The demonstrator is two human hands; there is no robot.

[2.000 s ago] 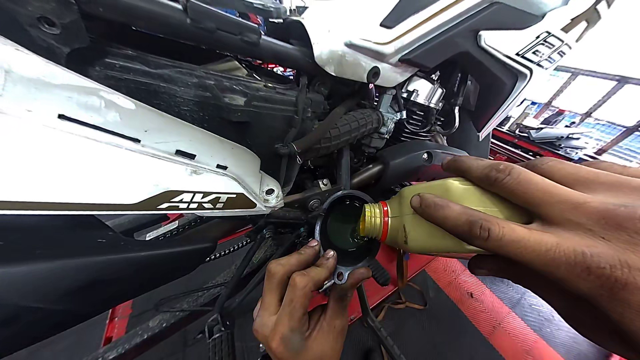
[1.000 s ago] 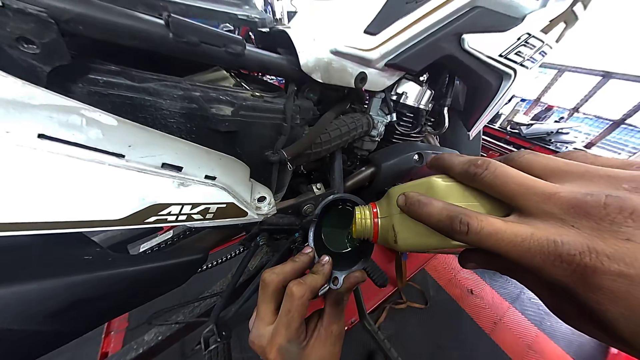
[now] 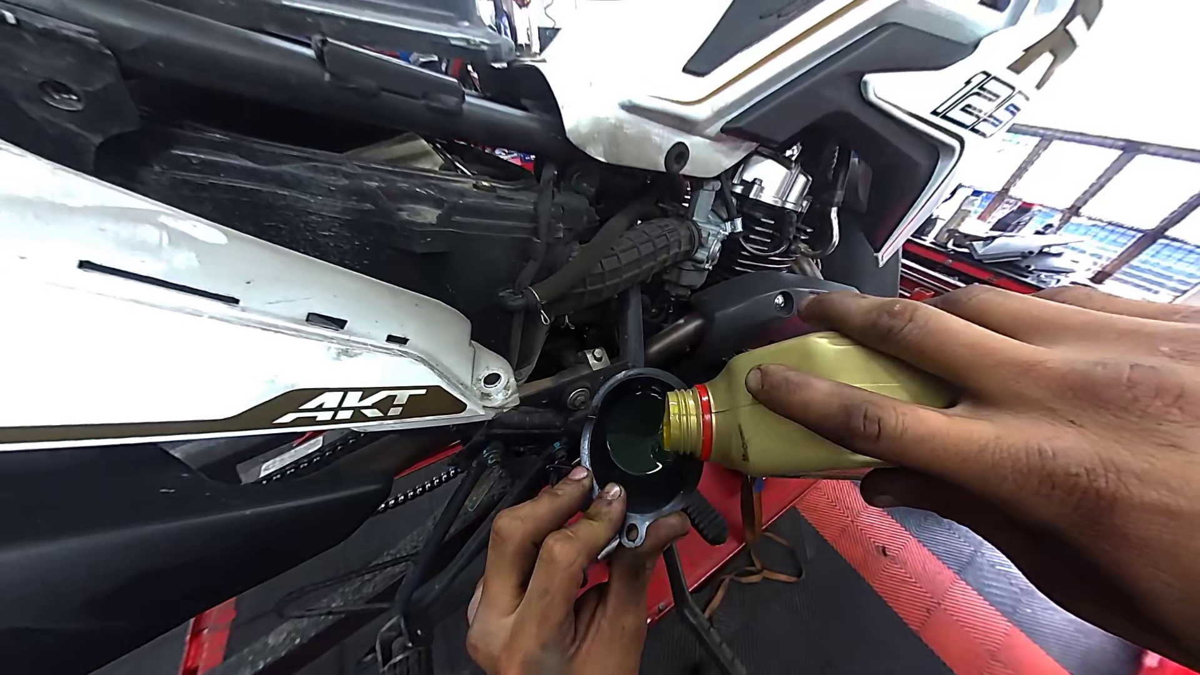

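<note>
My left hand (image 3: 572, 572) grips a round dark metal cup-shaped part (image 3: 633, 528) by its lower rim, near a small eyelet. Greenish liquid (image 3: 636, 439) lies inside it. From the right, my right hand (image 3: 1012, 403) holds a gold plastic bottle (image 3: 816, 412), tilted on its side, with a red ring at its neck. The bottle's open mouth is over the cup's right side. Whether liquid is flowing from it is hard to tell. Both hands are just in front of a partly uncovered motorcycle.
Behind are the motorcycle's white side panel (image 3: 234, 347), ribbed rubber intake hose (image 3: 637, 258), carburetor (image 3: 708, 244), finned cylinder (image 3: 764, 244) and black exhaust shield (image 3: 750, 305). Below are a red stand surface (image 3: 703, 544), a black foot peg (image 3: 706, 518) and red floor tiles (image 3: 900, 562).
Both hands keep their hold on the cup-shaped part and the bottle, with the bottle's mouth staying at the cup. No other plain change shows.
</note>
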